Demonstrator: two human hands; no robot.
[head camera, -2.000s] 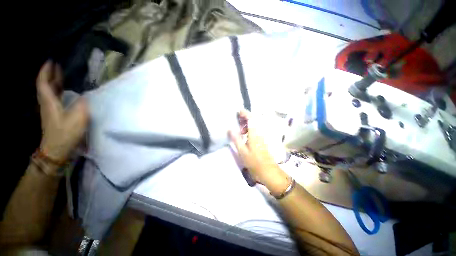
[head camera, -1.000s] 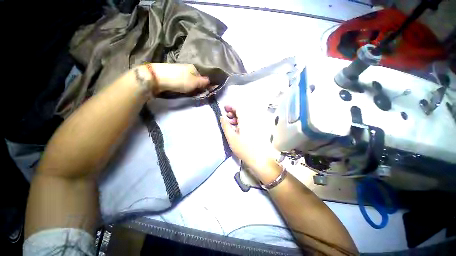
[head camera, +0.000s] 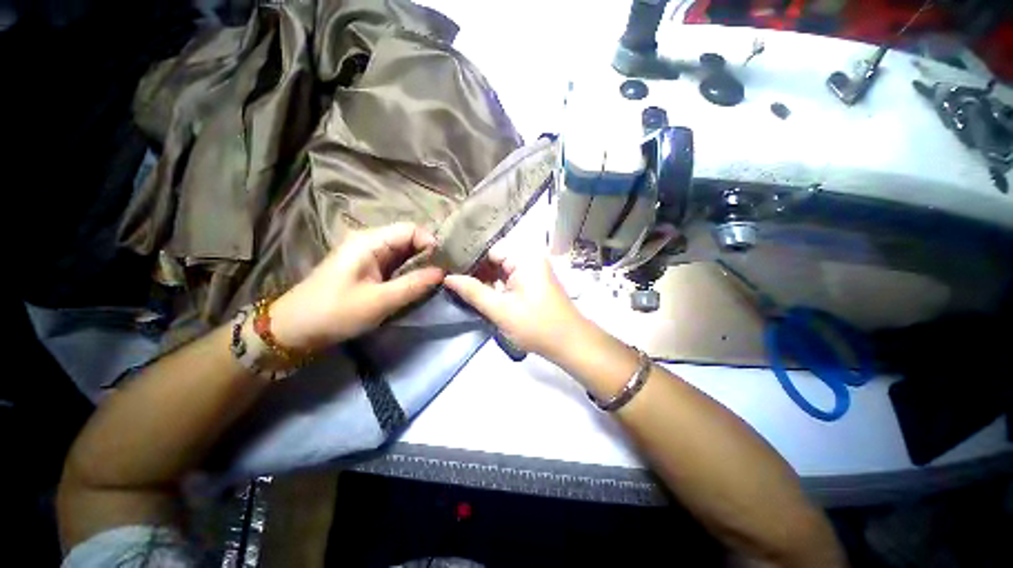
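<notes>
The shiny taupe lining (head camera: 378, 144) lies crumpled left of the machine. A strip of grey-brown edge (head camera: 494, 211) runs from my fingers up toward the machine head. Below it hangs pale blue-white cloth (head camera: 322, 427) with a dark textured strip (head camera: 380, 397). My left hand (head camera: 361, 283) pinches the fabric edge between thumb and fingers. My right hand (head camera: 522, 300) pinches the same edge just to the right, close to my left fingertips. The sewing machine's needle area (head camera: 589, 261) is right of my hands; whether cloth lies under the foot cannot be told.
The white machine head (head camera: 800, 133) stands at the right. Blue-handled scissors (head camera: 805, 361) lie below it, beside a flat black object (head camera: 939, 416). The table's grey ribbed edge (head camera: 522, 475) runs along the front. Red cloth (head camera: 766, 13) shows behind the machine.
The pale panel has been folded down and the lining side now shows on top. Both hands have come together at the edge. The view has shifted, with the machine higher in the picture.
</notes>
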